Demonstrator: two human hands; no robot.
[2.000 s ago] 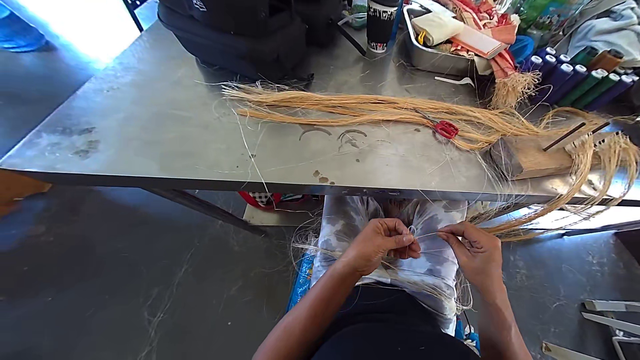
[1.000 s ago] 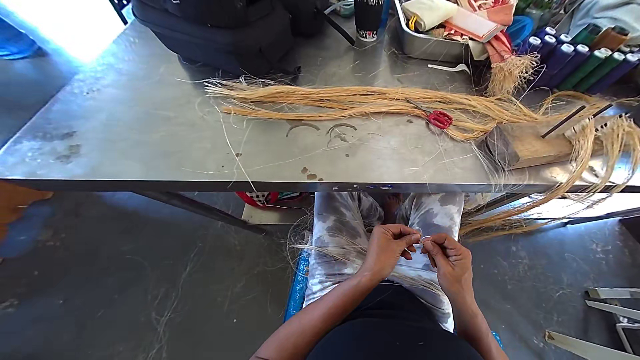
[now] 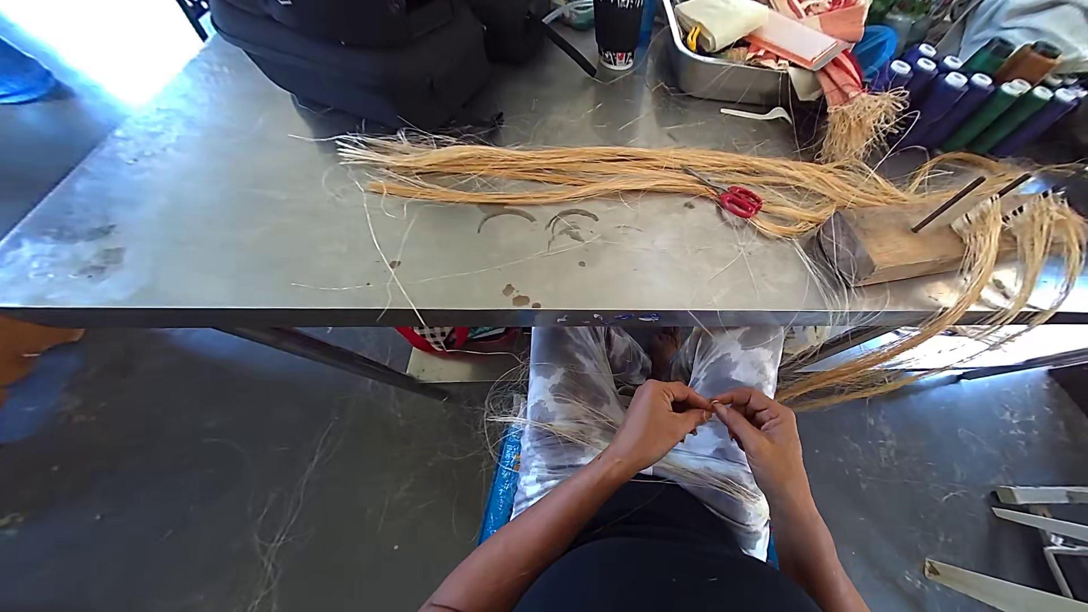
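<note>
Above my lap, my left hand [image 3: 667, 418] and my right hand [image 3: 759, 422] meet fingertip to fingertip, pinching a fine strand of fiber that is barely visible between them. Loose pale fibers [image 3: 565, 421] lie across my thighs under the hands. On the metal table, a long bundle of straw-colored fibers [image 3: 544, 170] stretches from side to side. Red-handled scissors [image 3: 741, 201] rest on its right part. Farther right, a wooden block [image 3: 905, 242] holds dark upright rods, and hanks of fiber [image 3: 977, 272] hang over the table's front edge beside it.
The table edge [image 3: 476, 318] runs just beyond my knees. A black bag [image 3: 365, 64] stands at the back left. Behind the bundle are a patterned cup [image 3: 618, 34], a metal tray [image 3: 731, 81] of cloths, a white plastic utensil [image 3: 755, 114] and thread cones [image 3: 994, 106]. White metal legs [image 3: 994, 586] are at lower right.
Two seconds ago my hands were apart with a strand stretched between them; the right hand has since come in to the left, and their fingertips now meet.
</note>
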